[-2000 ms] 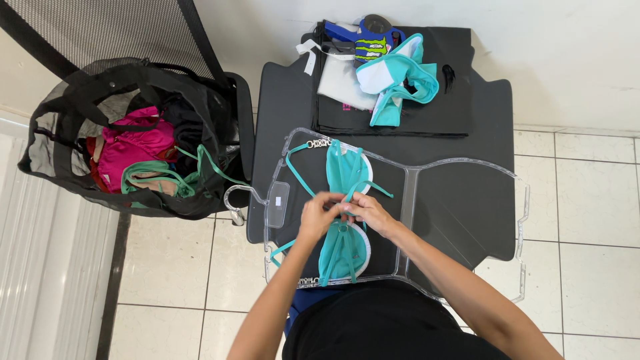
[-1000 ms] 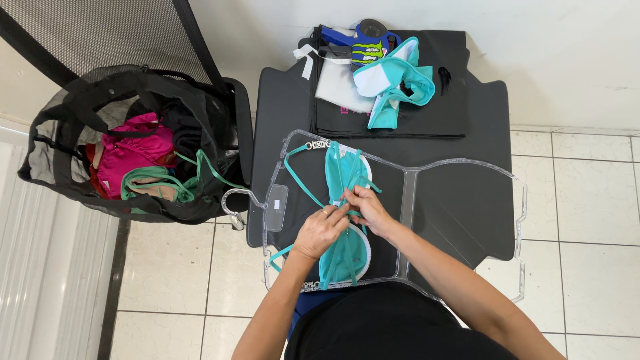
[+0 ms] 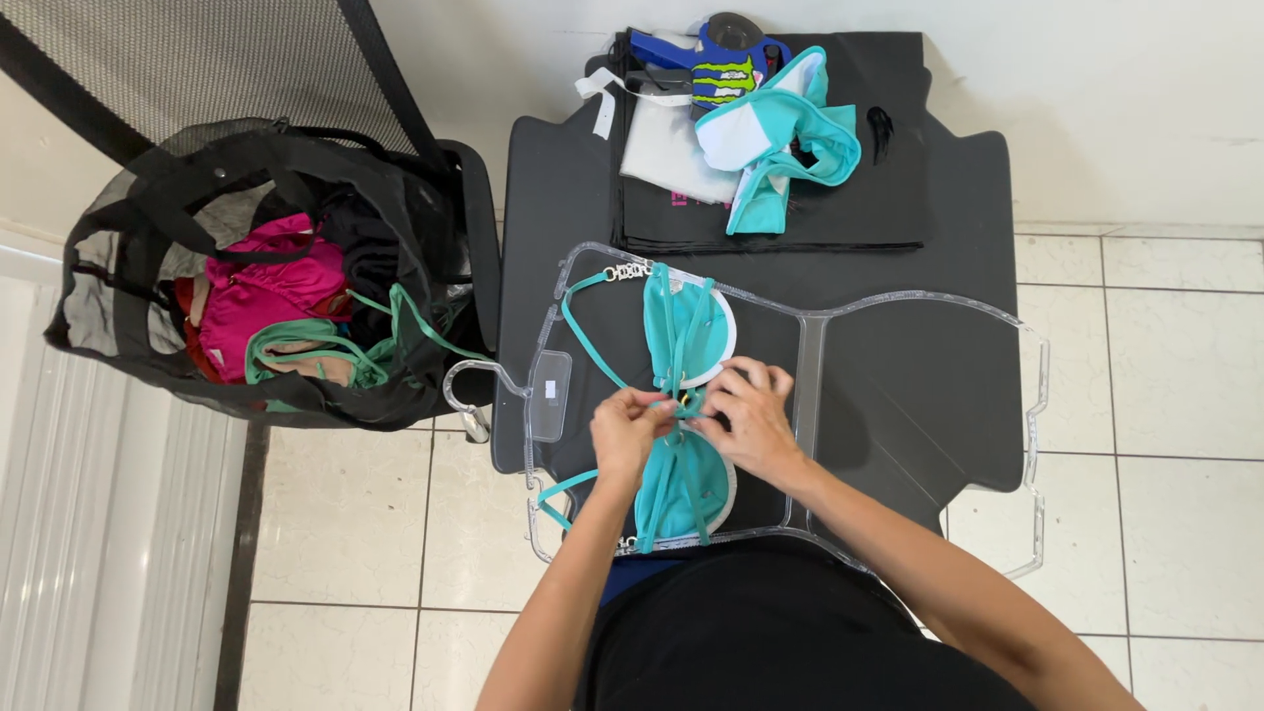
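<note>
A turquoise bikini top [image 3: 691, 484] with white edging lies across a clear plastic body-shaped hanger [image 3: 812, 395], whose hook points left. Its straps reach metal-coloured links near the hanger's shoulders. My left hand [image 3: 628, 430] pinches the turquoise ties at the middle, between the two cups. Close by on the right, my right hand [image 3: 750, 410] has its fingers curled at the same ties and the upper cup's edge; fingertips partly hide the knot area, where a small yellowish bit shows.
The hanger rests on a dark grey tabletop [image 3: 918, 395]. Beyond it lie black bags [image 3: 879, 212], a turquoise and white bikini bottom [image 3: 760, 128], a blue labelling gun [image 3: 726, 64] and white tags. A black mesh bag [image 3: 128, 346] of garments stands left, beside a mesh chair back [image 3: 247, 59].
My hands stay at the middle of the bikini top. The right hand has shifted slightly to the right and its fingers have spread; the ties between the cups lie differently.
</note>
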